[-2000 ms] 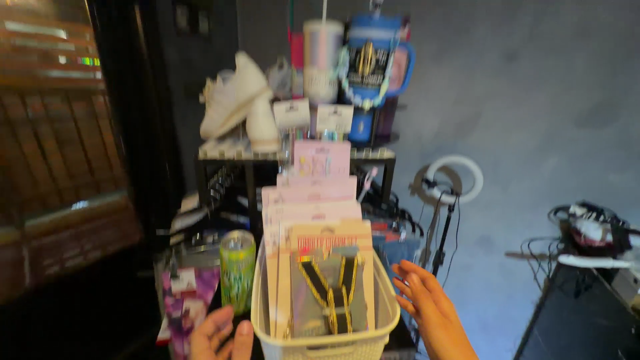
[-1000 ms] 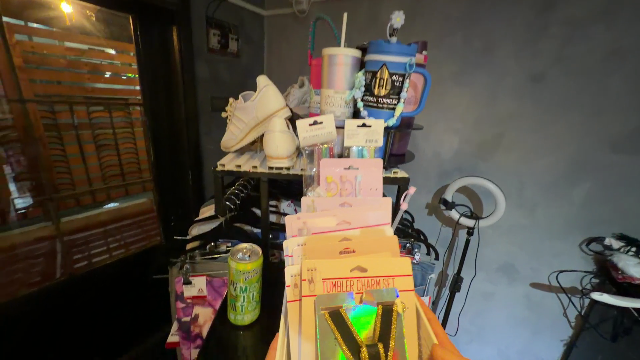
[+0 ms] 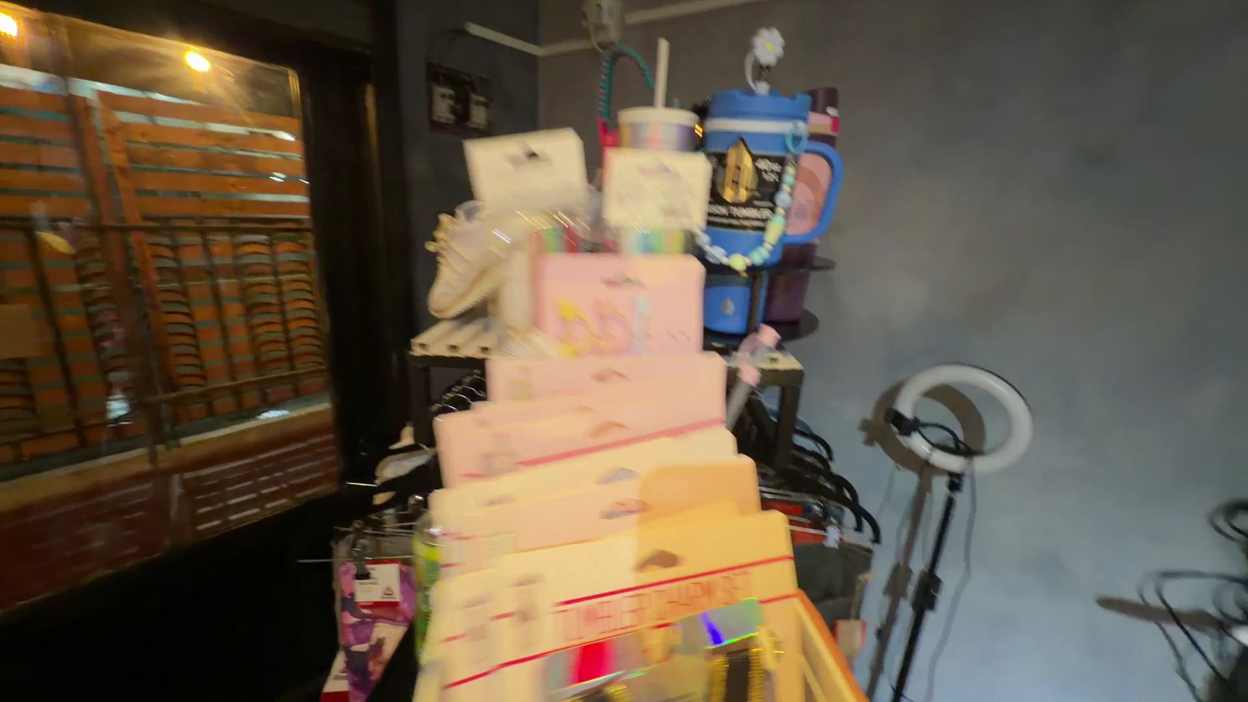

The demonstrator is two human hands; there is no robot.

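A basket point(image 3: 817, 648) filled with upright carded packs rises into the lower middle of the view, close to the camera. The front tumbler charm set card point(image 3: 673, 565) shows a black and gold strap behind shiny film. Pink cards point(image 3: 619, 302) stand in rows behind it, and white-topped packs point(image 3: 658, 185) with colourful contents are at the back. Neither of my hands can be made out; the basket's lower part lies outside the frame. Much of the picture is blurred by motion.
Behind the basket, a rack point(image 3: 780, 375) carries white shoes point(image 3: 468, 258), a blue handled tumbler point(image 3: 746, 175) and a cup with a straw point(image 3: 659, 127). A green can point(image 3: 426, 585) is partly hidden at left. A ring light point(image 3: 1014, 419) stands right, near tangled cables point(image 3: 1170, 604).
Both hands were beside the basket two seconds ago, then partly seen at its sides, and are now out of sight. The basket has risen nearer the camera and now covers most of the can.
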